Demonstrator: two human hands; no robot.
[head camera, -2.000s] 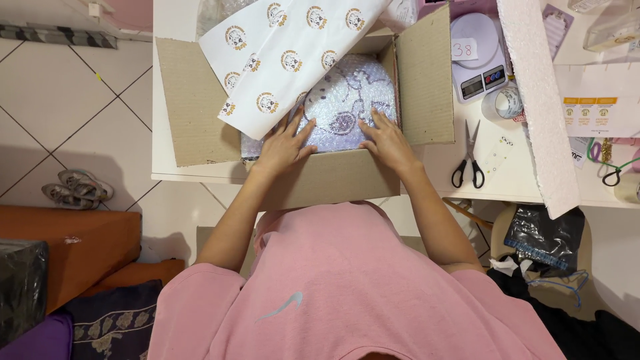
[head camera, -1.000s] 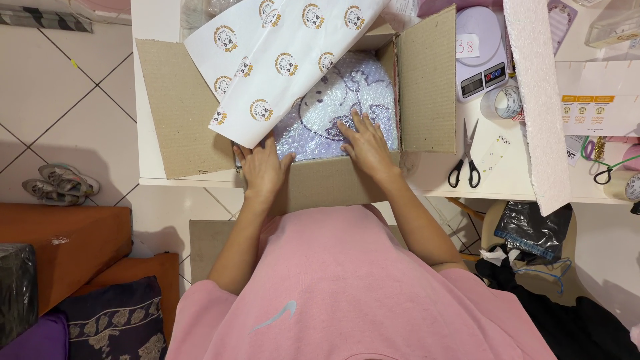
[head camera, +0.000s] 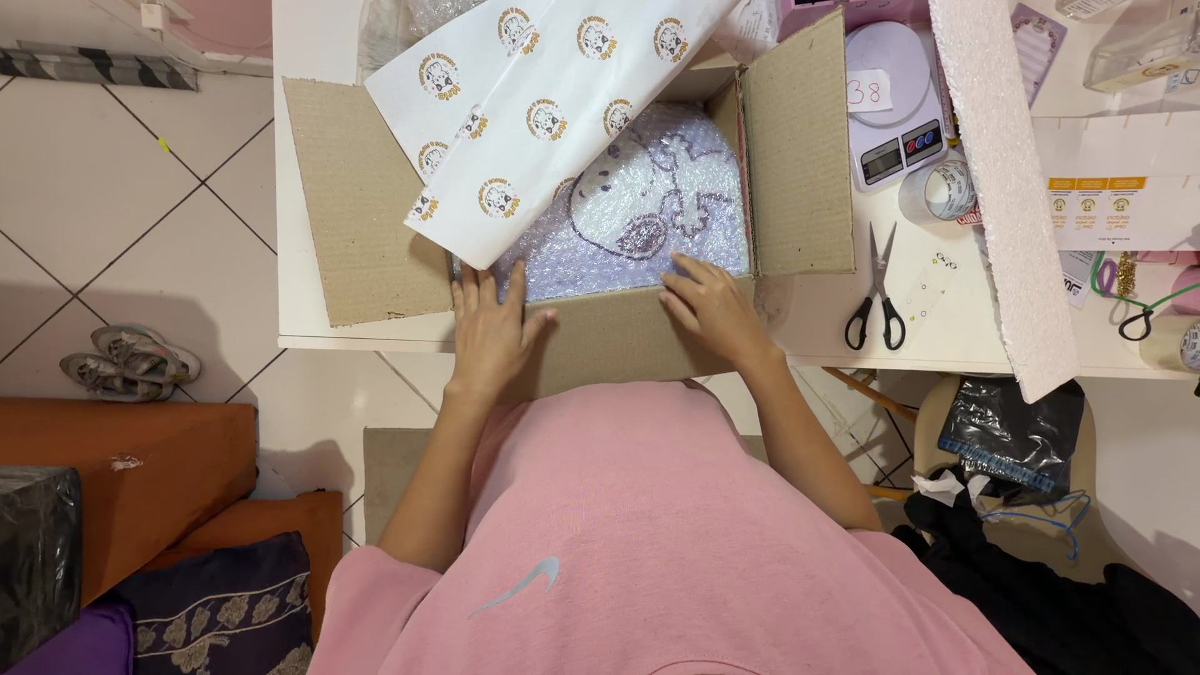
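Note:
An open cardboard box sits at the table's front edge with its flaps folded out. Inside lies a bubble-wrapped lilac item with a cartoon dog drawn on it. Printed white paper lies slantwise over the box's left and back part, covering some of the item. My left hand rests at the box's front left corner, fingertips by the item's edge and the paper's lower tip. At the front right, my right hand has its fingers apart, fingertips at the item's front edge. Neither hand grips anything.
Right of the box are black-handled scissors, a kitchen scale, a tape roll and a long white foam strip that overhangs the table's front. Black plastic lies on a chair below. Sneakers stand on the floor at left.
My right hand has moved off the top of the wrapped item to its front edge. My left hand has moved from the paper's edge to the box's front left corner.

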